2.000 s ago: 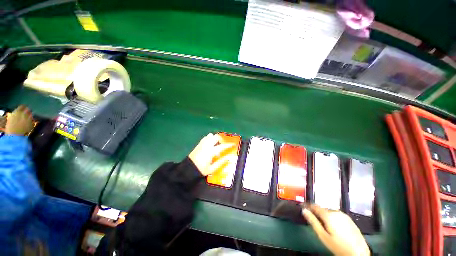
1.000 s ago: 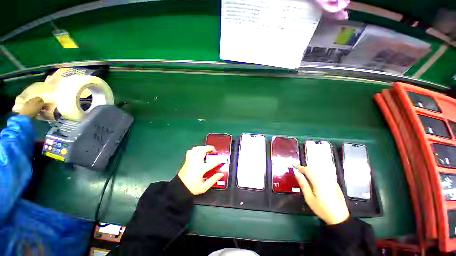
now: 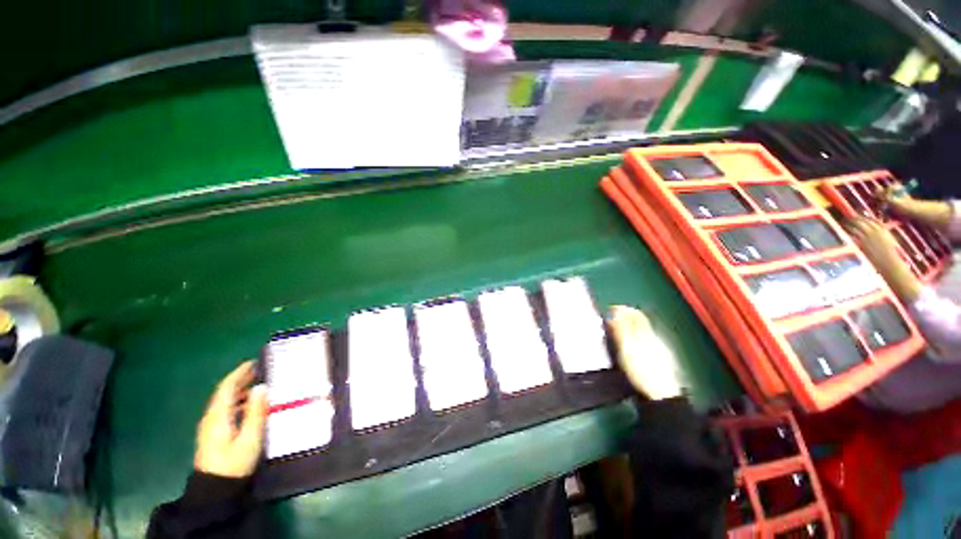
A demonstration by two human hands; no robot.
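A black tray (image 3: 422,442) lies on the green bench, slightly slanted, with several smartphones side by side. The phones, such as the middle one (image 3: 450,355), show white screens. The leftmost phone (image 3: 299,395) has a thin red band across its white screen. My left hand (image 3: 232,421) holds the tray's left end, thumb by the leftmost phone. My right hand (image 3: 645,353) holds the tray's right end beside the rightmost phone (image 3: 576,326). The undersides of both hands' grips are hidden.
Stacked orange trays (image 3: 727,305) with dark-screened phones stand at right; another orange tray (image 3: 775,474) is lower. Grey tape dispenser (image 3: 53,411) and tape roll (image 3: 30,316) are at left. White sheet (image 3: 364,100) and document sleeve (image 3: 580,100) are behind. Another person's hands (image 3: 890,253) are far right.
The view has swung right. My hands have moved from the phone screens to the tray's two ends. The red screens have turned white, one with a red band.
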